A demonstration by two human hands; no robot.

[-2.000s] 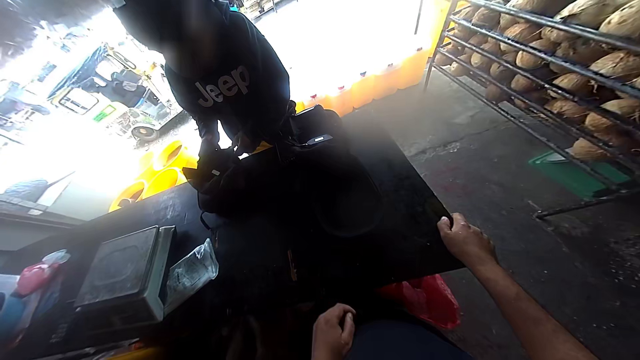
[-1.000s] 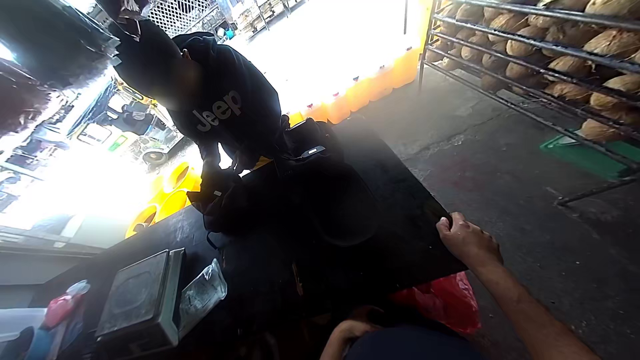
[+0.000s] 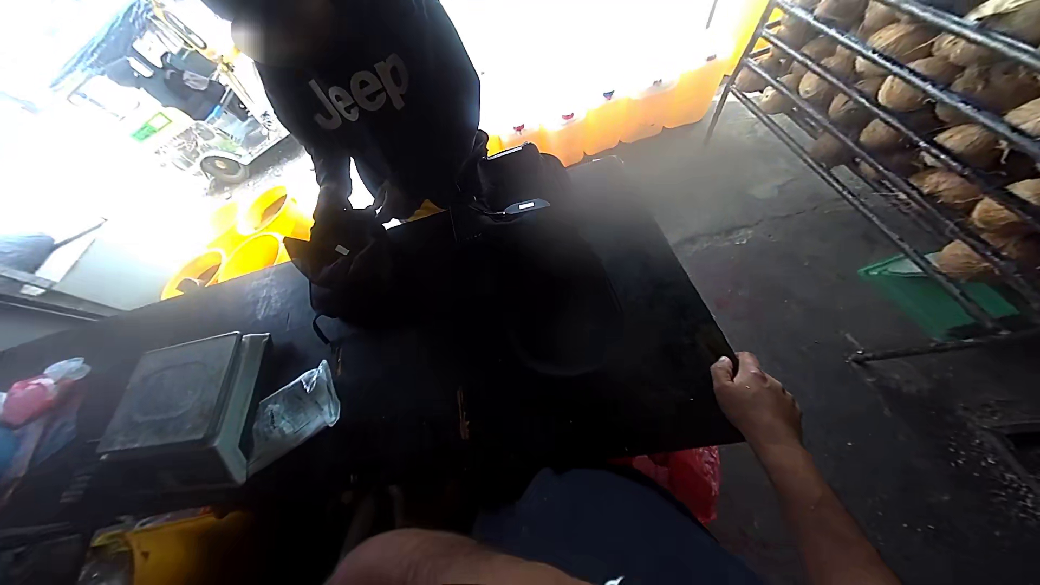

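Note:
My right hand (image 3: 757,400) grips the right edge of a black table (image 3: 650,325) near its front corner, thumb on top. At the bottom of the view lies bare skin, probably my left arm (image 3: 439,559); the left hand's fingers cannot be made out. A dark bag (image 3: 349,268) rests at the table's far side, under the hands of a person in a black Jeep hoodie (image 3: 390,106). Beside it is another dark bag-like item (image 3: 520,175); its outline is lost in shadow. On the left stand a weighing scale (image 3: 175,390) and, against its right side, a clear plastic packet (image 3: 296,406).
Husked coconuts (image 3: 967,146) fill a metal rack (image 3: 861,106) at right, with a green crate (image 3: 934,301) below. Yellow containers (image 3: 260,252) and orange-yellow jugs (image 3: 601,130) stand beyond the table. A red plastic bag (image 3: 691,479) hangs under the front edge.
My left hand, seen in front of me two seconds ago, has dropped out of clear sight at the bottom. My right hand stays on the table's edge. The other person's hands remain at the dark bag.

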